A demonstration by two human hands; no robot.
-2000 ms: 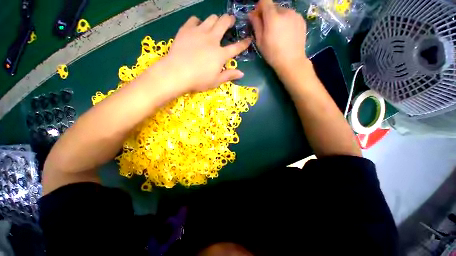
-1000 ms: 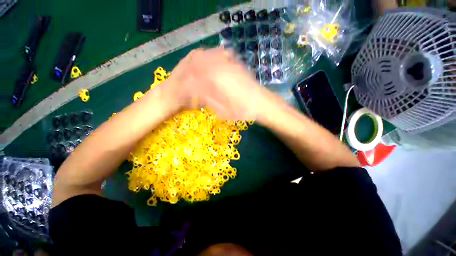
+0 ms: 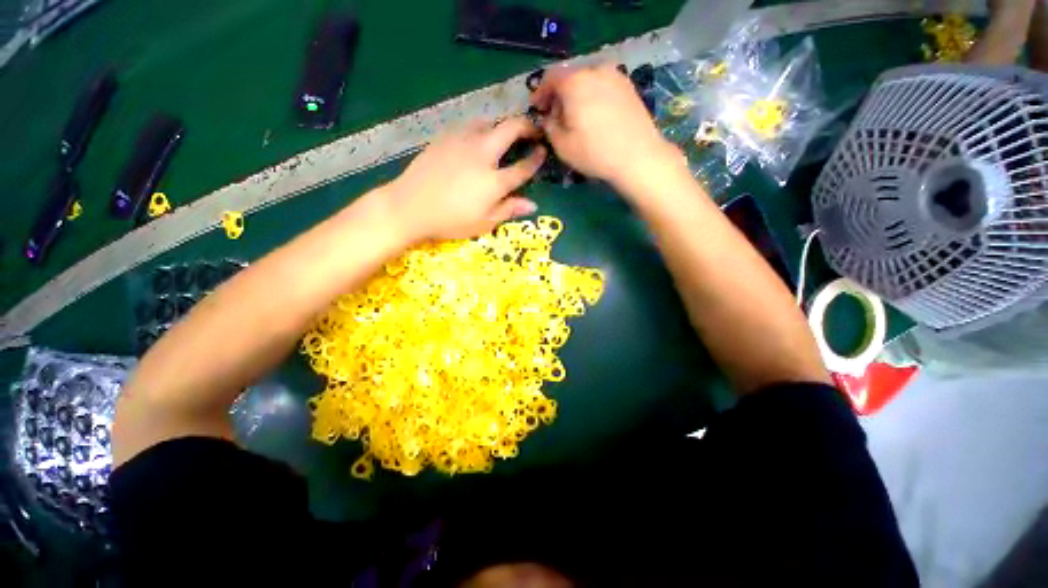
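A large loose pile of yellow ring pieces [image 3: 442, 356] lies on the green bench in front of me. My left hand [image 3: 465, 178] is just beyond the pile's far edge, fingers bent around something dark that is mostly hidden. My right hand [image 3: 592, 121] is beside it, fingertips bent down over the tray of black parts [image 3: 638, 86]. The tray is largely covered by my hands. Whether my right fingers grip a part cannot be told.
Black devices [image 3: 328, 71] lie on the green belt beyond the pale rail [image 3: 287, 172]. A clear bag [image 3: 764, 109] with yellow pieces, a partly hidden phone [image 3: 753, 230], tape roll [image 3: 847, 325] and fan [image 3: 919, 195] are right. Bagged trays [image 3: 69, 431] lie left. Another person's arm shows top right.
My hands were together over the pile's far edge and have moved apart, the right one out over the tray. The view has shifted, and another device shows on the belt.
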